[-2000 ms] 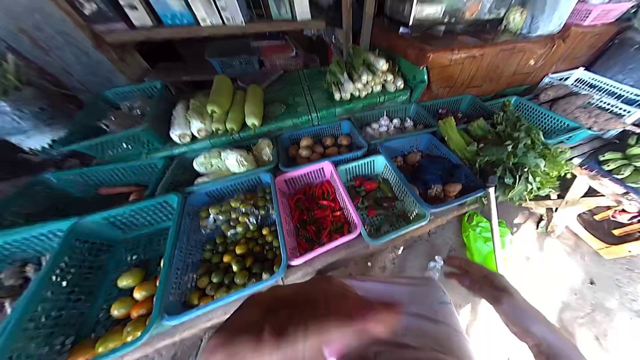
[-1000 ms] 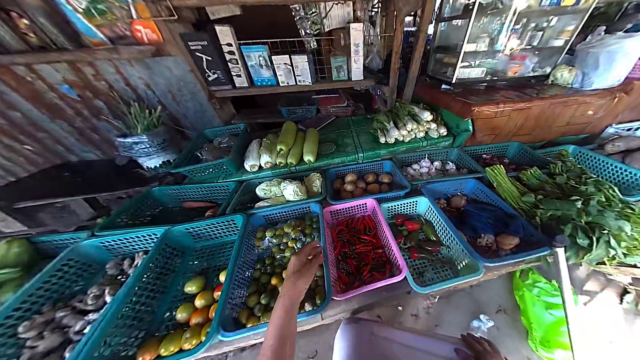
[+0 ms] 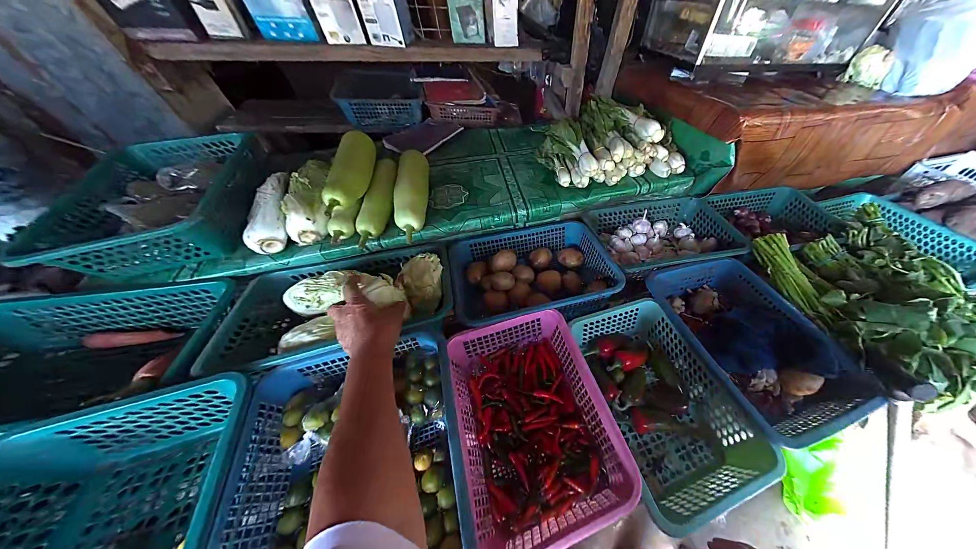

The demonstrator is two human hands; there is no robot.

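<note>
My left hand (image 3: 367, 316) reaches over the dark green plastic basket (image 3: 252, 324) and rests on a Chinese cabbage (image 3: 320, 293); the fingertips are partly hidden, so its grip is unclear. Another cabbage (image 3: 421, 280) lies at the basket's right end. Below my forearm stands a blue basket (image 3: 259, 442) of small green citrus fruits (image 3: 433, 479), some in clear plastic. The pink basket (image 3: 621, 457) of red chilies (image 3: 534, 415) is to its right. My right hand is not clearly seen; only a small dark shape shows at the bottom edge.
Potatoes (image 3: 526, 278), garlic (image 3: 648, 236), peppers (image 3: 633, 366) and leafy greens (image 3: 892, 290) surround the reach. Bottle gourds (image 3: 377, 198) and spring onions (image 3: 610, 145) lie on the green table cover (image 3: 473, 191). A pole (image 3: 890, 457) stands at right; a wooden shelf (image 3: 343, 52) spans the top.
My left hand has moved from above the citrus basket, farther back to the cabbages. My right hand, low at the right a second ago, is no longer clearly in view.
</note>
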